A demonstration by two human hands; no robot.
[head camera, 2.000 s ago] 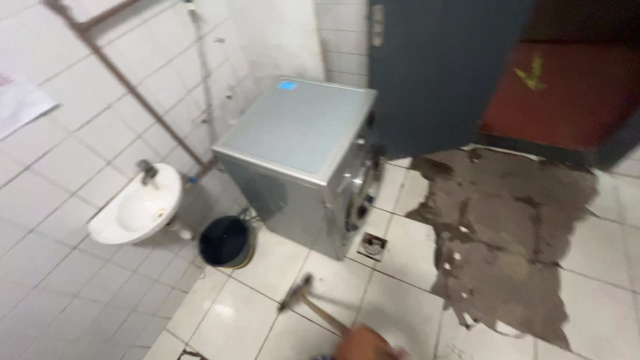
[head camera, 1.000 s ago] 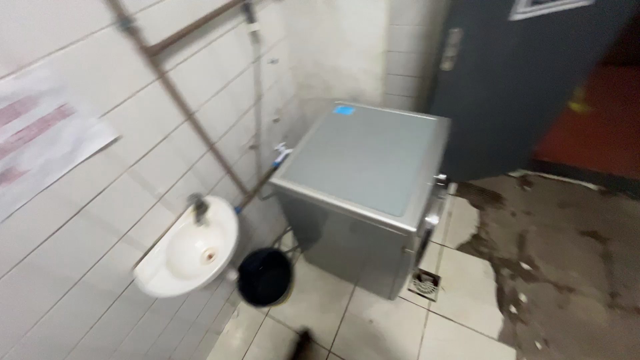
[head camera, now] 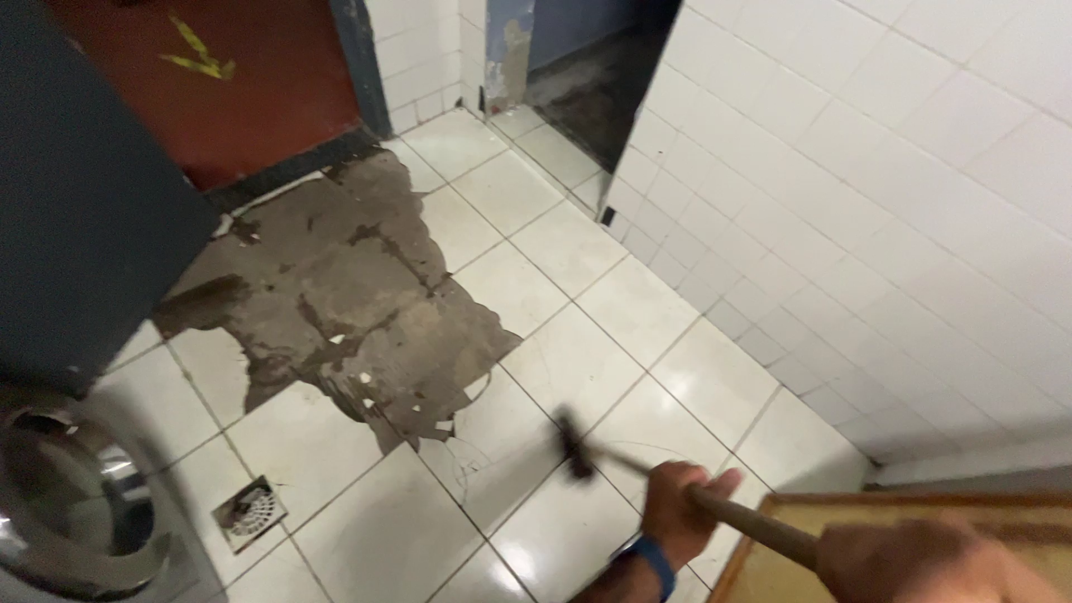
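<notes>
Both my hands grip the wooden handle of a hammer (head camera: 758, 521), whose dark, blurred head is over the white floor tiles (head camera: 578, 360). My left hand (head camera: 682, 507), with a blue wristband, holds the handle nearer the head. Farther back, at the lower right, my right hand (head camera: 930, 557) is closed around it and looks blurred. Left of the hammer head, an irregular patch of bare grey mortar (head camera: 360, 285) shows where floor tile is absent, with small white tile chips along its lower part. Cracks run through the tiles beside that patch.
A front-loading washing machine (head camera: 92, 502) stands at the lower left, near a square floor drain (head camera: 249, 512). Above it is a dark door (head camera: 92, 193). A white tiled wall (head camera: 863, 234) rises on the right, and a wood-edged yellowish panel (head camera: 779, 553) lies at the lower right.
The view has swung right, away from the sink and bucket. The hammer, low in the frame two seconds ago with one hand visible, now shows both hands on its handle.
</notes>
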